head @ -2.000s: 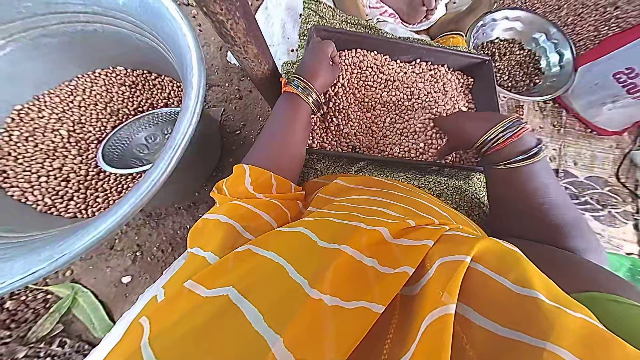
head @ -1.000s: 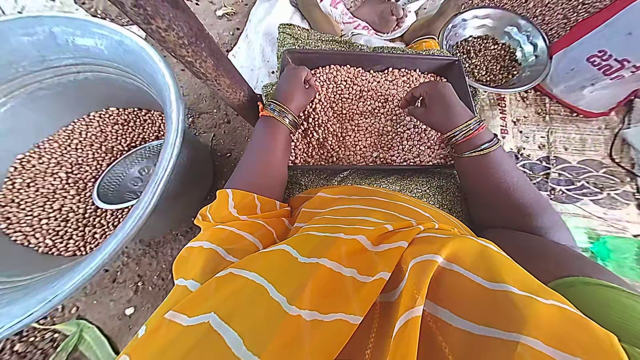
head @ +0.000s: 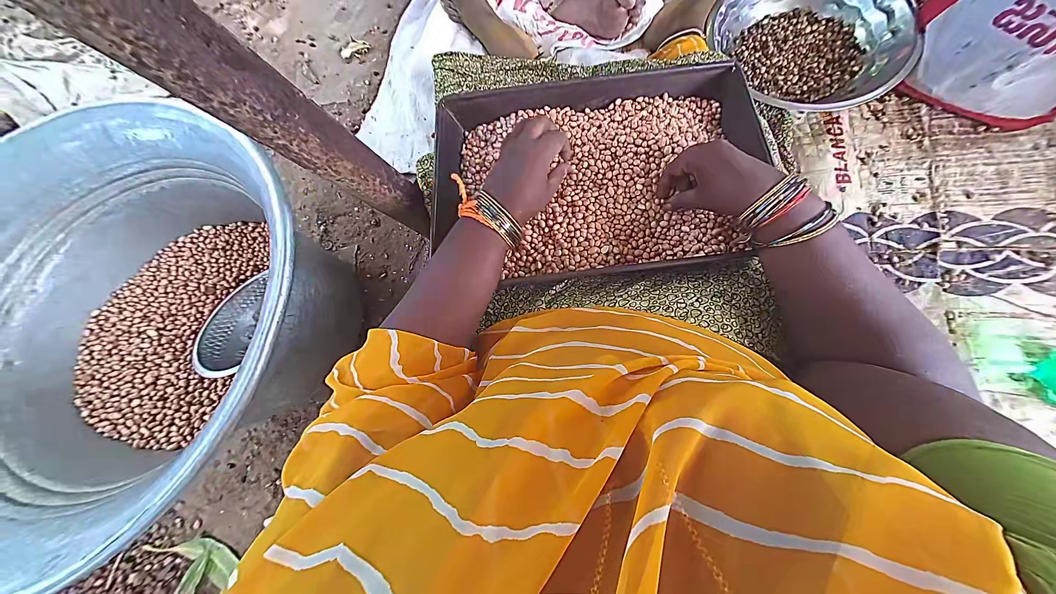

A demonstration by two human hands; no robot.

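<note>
A dark rectangular tray (head: 450,157) holds a layer of reddish-brown peanut kernels (head: 615,177) and rests on a patterned cloth cushion (head: 660,301). Over the left part of the kernels is my left hand (head: 532,165), fingers curled; whether a kernel is between them cannot be told. My right hand (head: 714,177) is at the right side of the kernels, thumb and fingers bent toward each other, their tips low over the kernels. Whether it pinches anything is too small to tell. Bangles circle both wrists.
At left stands a large metal pot (head: 285,247) with more kernels (head: 157,355) and a perforated metal bowl (head: 235,330). A rusty metal bar (head: 280,107) slants to the tray's left corner. Beyond the tray are a steel bowl (head: 895,70) of darker kernels, a white-and-red bag (head: 982,62) and another person's foot (head: 598,15).
My left hand has moved from the tray's left edge inward over the kernels. My right hand, raised a second ago, is lower at the right side of the kernels.
</note>
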